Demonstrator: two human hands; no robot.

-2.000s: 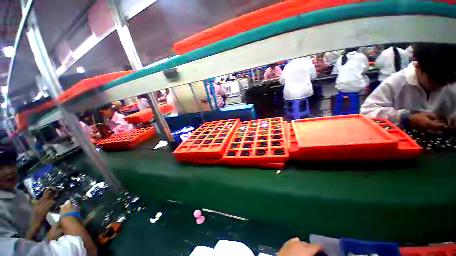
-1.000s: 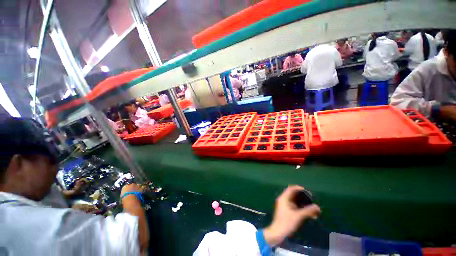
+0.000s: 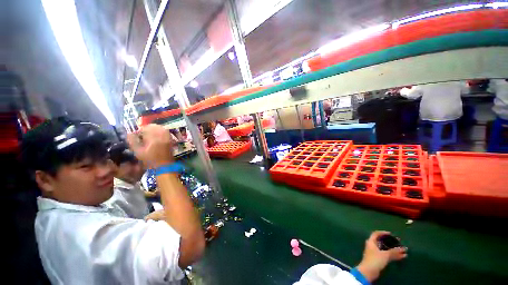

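My left hand (image 3: 379, 255), with a blue wristband and white sleeve, reaches in from the bottom edge, right of centre. It holds a round black unit (image 3: 389, 241) between thumb and fingers, raised in front of the green bench (image 3: 262, 195). The unit's face is dark; its detail is too blurred to tell. My right hand is out of the picture. Beyond the bench's near part, red compartment trays (image 3: 363, 184) hold dark discs in their pockets.
Two pink pieces (image 3: 296, 247) and a thin pale strip (image 3: 326, 255) lie left of my hand. A person (image 3: 106, 222) in white sits close at left, one arm raised. A flat red tray (image 3: 473, 175) is at right. A shelf (image 3: 356, 83) and metal posts stand above the bench.
The view has swung left, so the trays and my left hand sit further right. My left hand has come into fuller view, holding the black unit. The neighbour's hand has risen from the bench.
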